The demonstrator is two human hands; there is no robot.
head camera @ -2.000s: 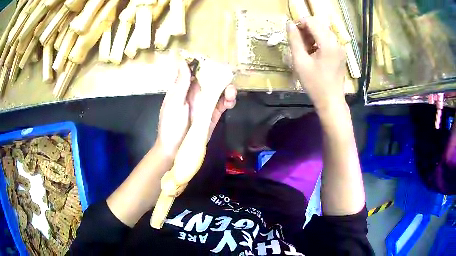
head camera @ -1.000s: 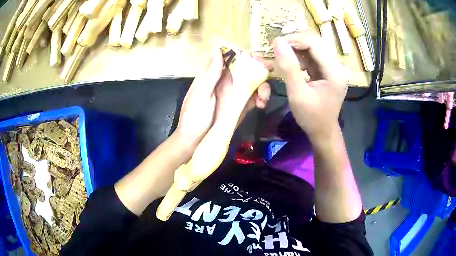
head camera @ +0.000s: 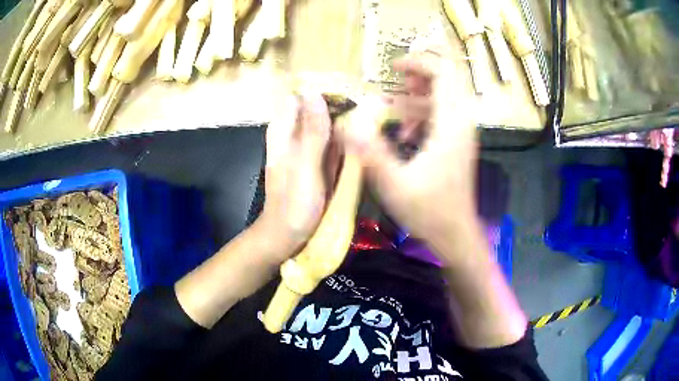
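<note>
A cream-yellow skeleton leg [head camera: 327, 242] hangs diagonally over my lap, its peg-like end at the lower left. My left hand [head camera: 298, 164] grips its upper foot end at the bench edge. A dark spot or opening shows at that end beside my left fingers. My right hand [head camera: 428, 160] is blurred and lies at or over the right side of the foot end. Its fingers are partly spread, and whether it holds anything cannot be told. The foot end is mostly hidden by both hands.
More skeleton legs [head camera: 141, 37] are piled at the bench's upper left, others [head camera: 514, 45] at the right beside a panelled enclosure. A crusted work pad [head camera: 398, 37] lies behind my right hand. A blue bin [head camera: 128, 223] of brown sole pieces stands lower left. Blue stools stand lower right.
My right hand has moved left and down, from above the bench edge to the foot end. The leg's lower end has shifted slightly right. My left hand still grips the leg.
</note>
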